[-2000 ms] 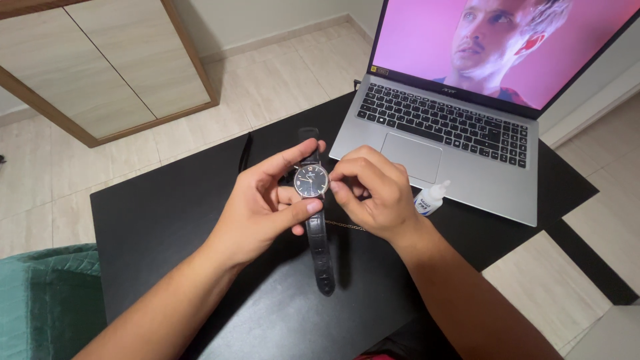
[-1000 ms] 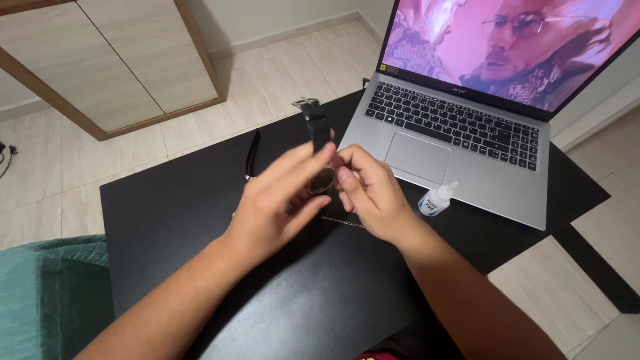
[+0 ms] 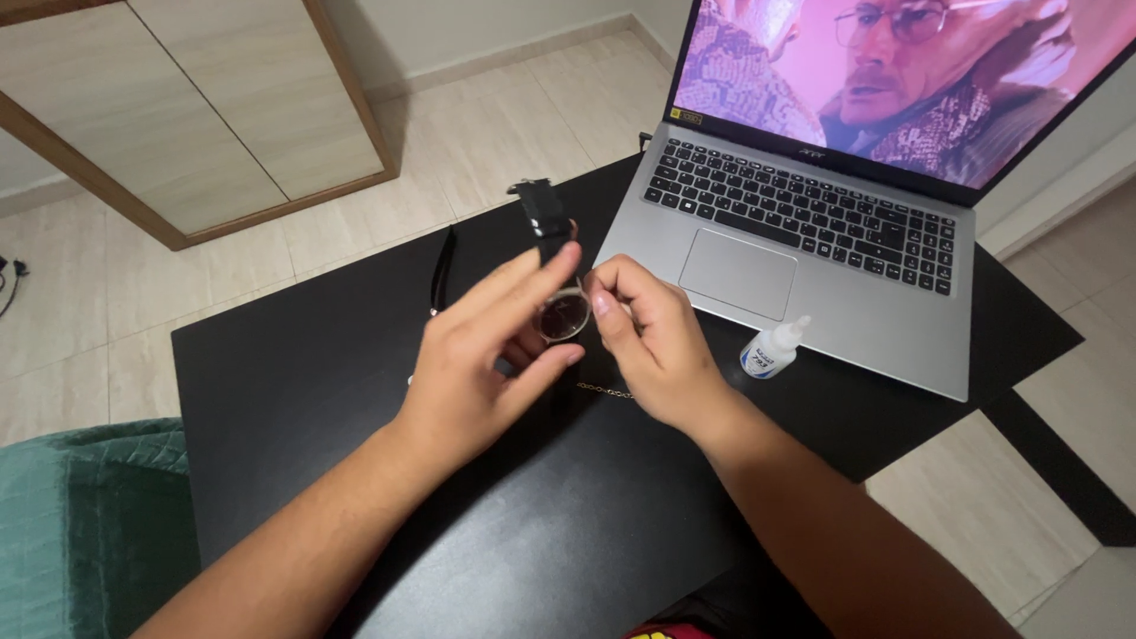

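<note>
A wristwatch [image 3: 564, 316] with a dark dial, a metal case and a black strap is in my left hand [image 3: 488, 342], held between the fingers and the thumb. One strap end with its buckle sticks up beyond my fingers; the lower part of the strap is hidden. The thumb and forefinger of my right hand [image 3: 643, 333] pinch at the upper right edge of the watch case. What they grip there is too small to tell. Below the hands, a thin chain [image 3: 603, 390] lies on the black table, partly behind my right hand.
An open silver laptop [image 3: 874, 311] stands at the back right of the black table [image 3: 293, 426]. A small white dropper bottle [image 3: 769, 350] stands by its front edge. Left of my hands lies a thin black strap [image 3: 442, 266]. A green quilted cover [image 3: 98, 506] is at the lower left.
Two seconds ago the dial faced up and the strap hung down toward me. The watch has since been turned in my left hand, and its buckle end now points away. My right hand remains at the case.
</note>
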